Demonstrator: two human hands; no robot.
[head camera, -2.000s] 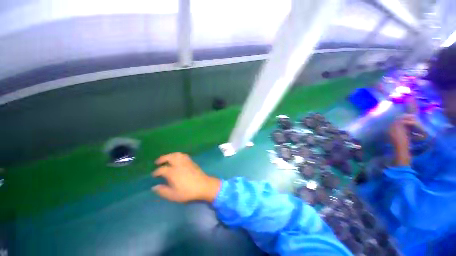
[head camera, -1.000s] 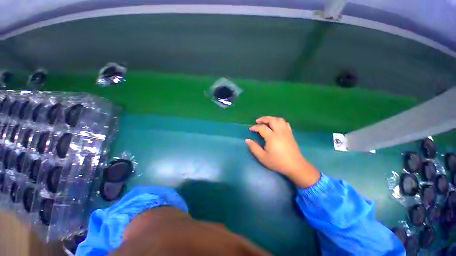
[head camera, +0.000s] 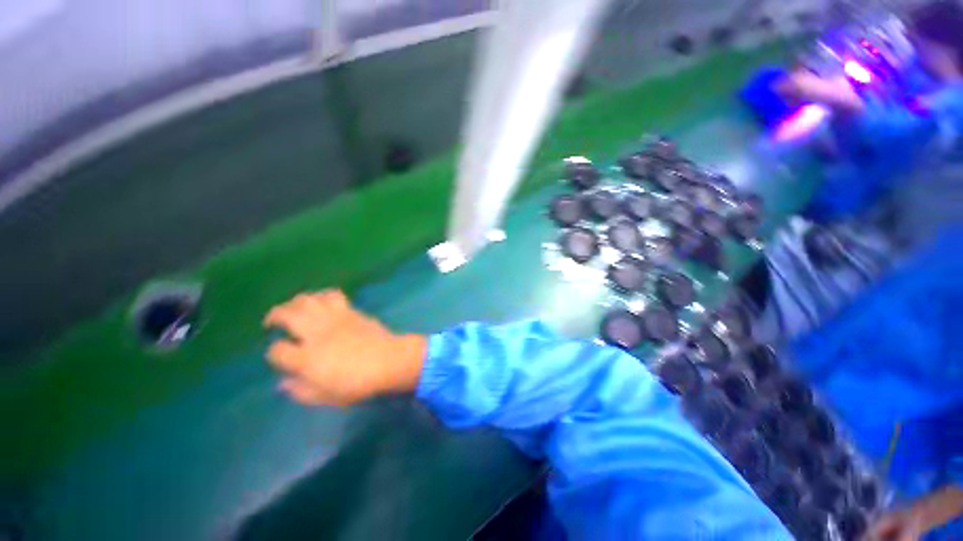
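Note:
My right hand (head camera: 340, 351), bare with a blue sleeve, lies palm down over the teal bench (head camera: 227, 423) by the edge of the green strip (head camera: 248, 254). Its fingers are apart and slightly bent, and I see nothing in it. A round black housing (head camera: 167, 319) on a clear film square sits on the green strip, left of and apart from the hand. My left hand is not in view. The picture is blurred.
A white post (head camera: 507, 127) stands on the bench's far side. Many black discs (head camera: 625, 275) lie piled at the right, some with shiny film. A neighbour in blue (head camera: 887, 317) sits at the right, near a blue bin (head camera: 762, 93) and purple light.
The view swung left to the tray and the left sleeve, then back right to the neighbour. My right hand stays open by the strip. The left sleeve has left the picture.

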